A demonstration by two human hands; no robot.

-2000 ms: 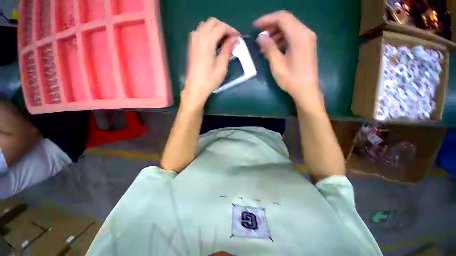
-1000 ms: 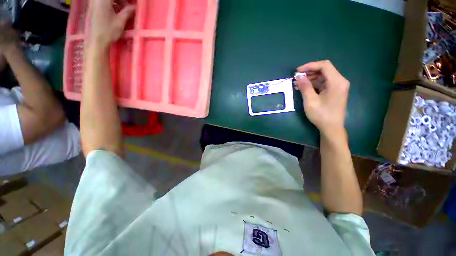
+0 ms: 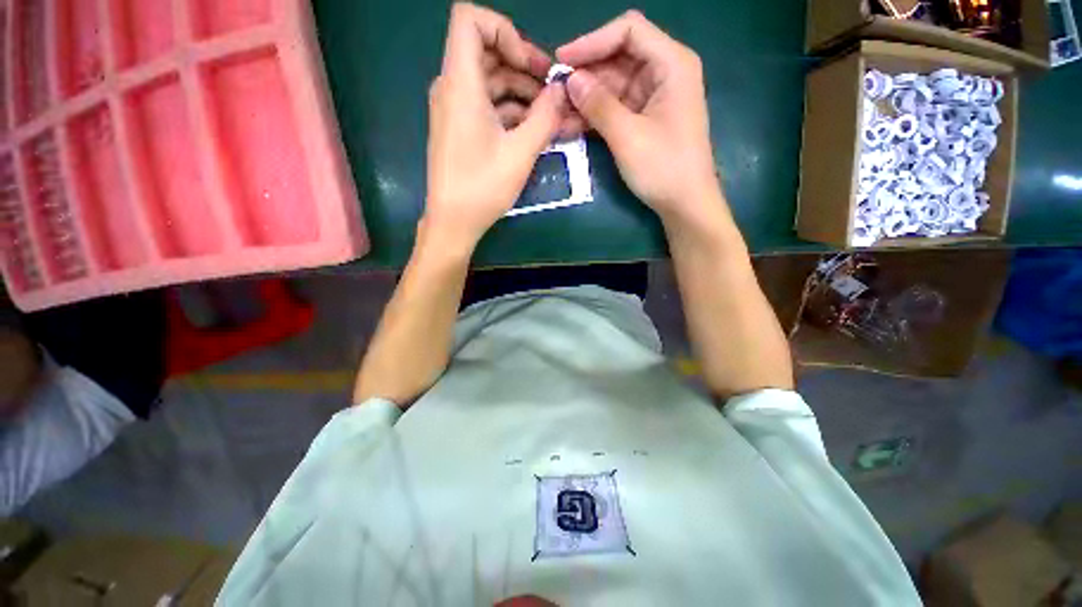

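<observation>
A small white ring part [image 3: 559, 74] is pinched between the fingertips of both hands above the bench; a dark bit shows at its lower side. My left hand [image 3: 492, 131] holds it from the left, fingers curled. My right hand [image 3: 641, 107] holds it from the right with thumb and index finger. The white housing [image 3: 581, 173] lies on the bench below the hands, its dark window facing up. Its far and left parts are hidden behind my left hand and fingers. Any wires between it and the ring part cannot be made out.
The pink parts tray [image 3: 263, 142] is at left. A carton of white rings [image 3: 822, 154] stands at right, with a carton of orange and dark parts [image 3: 925, 40] beyond it. A lower carton [image 3: 854, 338] sits below the bench edge. A coworker's sleeve [image 3: 65, 421] shows at lower left.
My left hand has come back from the pink tray and now meets my right hand at the ring part. The view has shifted, so the tray and cartons appear further left.
</observation>
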